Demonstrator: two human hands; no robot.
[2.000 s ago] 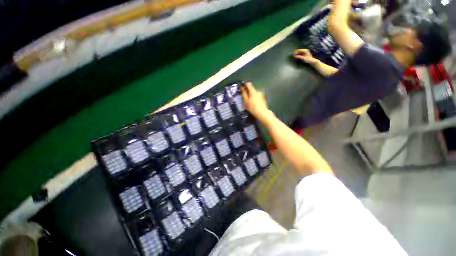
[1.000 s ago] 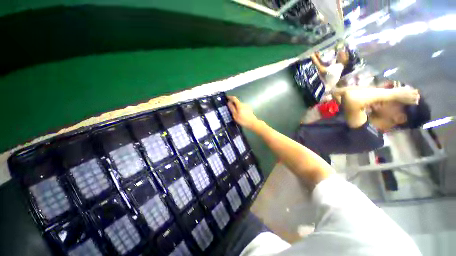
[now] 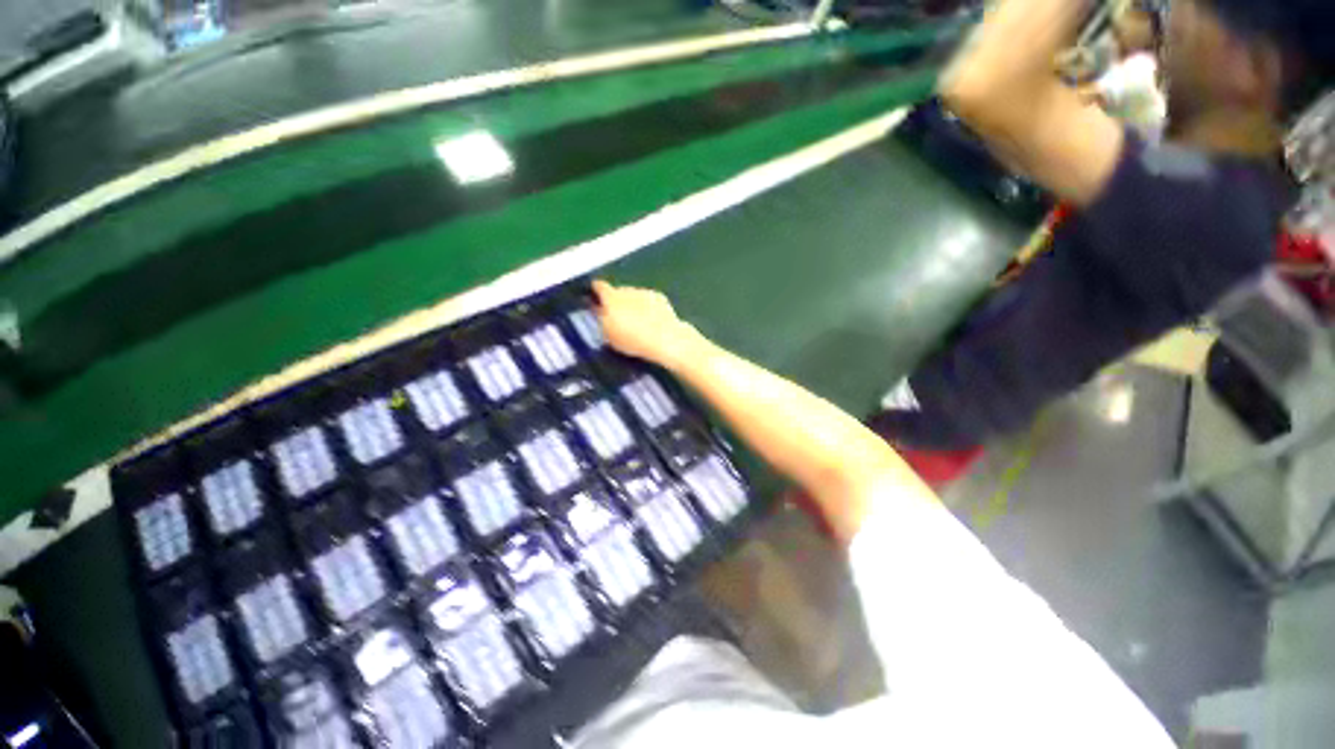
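Observation:
A large shiny black tray (image 3: 388, 476) with three rows of pockets lies on the dark green mat beside the conveyor. The pockets hold keypad phone parts (image 3: 420, 533) with a dark upper area and a pale grid-like block. My right hand (image 3: 638, 322) is at the tray's far right corner, its fingers closed on the rim there. The fingertips are partly hidden and blurred. My left hand is not in view.
The green conveyor belt (image 3: 337, 234) runs behind the tray, with a pale edge rail (image 3: 644, 234). A person in a dark shirt (image 3: 1098, 307) is at the right with a raised arm. A small black square piece (image 3: 56, 508) lies at the left on the pale edge.
The tray and my right hand now show further left than one second ago, and the whole tray looks smaller. The view has also turned. My right hand stays at the same tray corner.

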